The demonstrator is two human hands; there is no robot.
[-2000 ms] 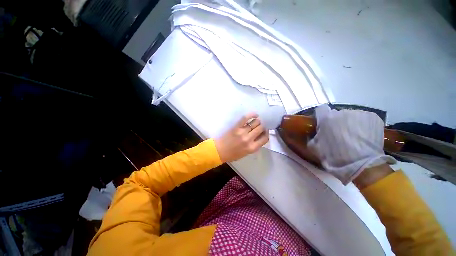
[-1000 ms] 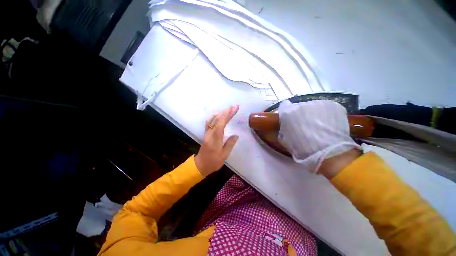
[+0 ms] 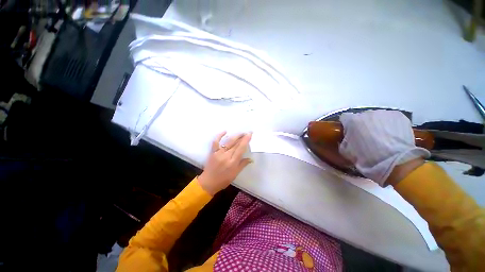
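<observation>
A long, slightly curved white strip (image 3: 407,206) lies on the pressing table near its front edge. My right hand (image 3: 378,142), in a whitish glove, is closed around the brown handle of a steam iron (image 3: 325,132). The iron's dark pointed sole plate sits on the strip, its tip towards the left, and hides part of the strip. My left hand (image 3: 227,162) is bare, with a ring. It rests palm down at the strip's left end, fingers a little apart, with nothing gripped.
Several white curved strips (image 3: 212,66) lie fanned in a pile at the table's left. A thin white tape (image 3: 155,114) lies near the left corner. A pale hose (image 3: 460,146) trails right from the iron. A silver blade (image 3: 473,101) lies at the far right.
The iron in my right hand has moved to the right, away from the pile and my left hand. More of the strip's left part shows. The camera view has shifted.
</observation>
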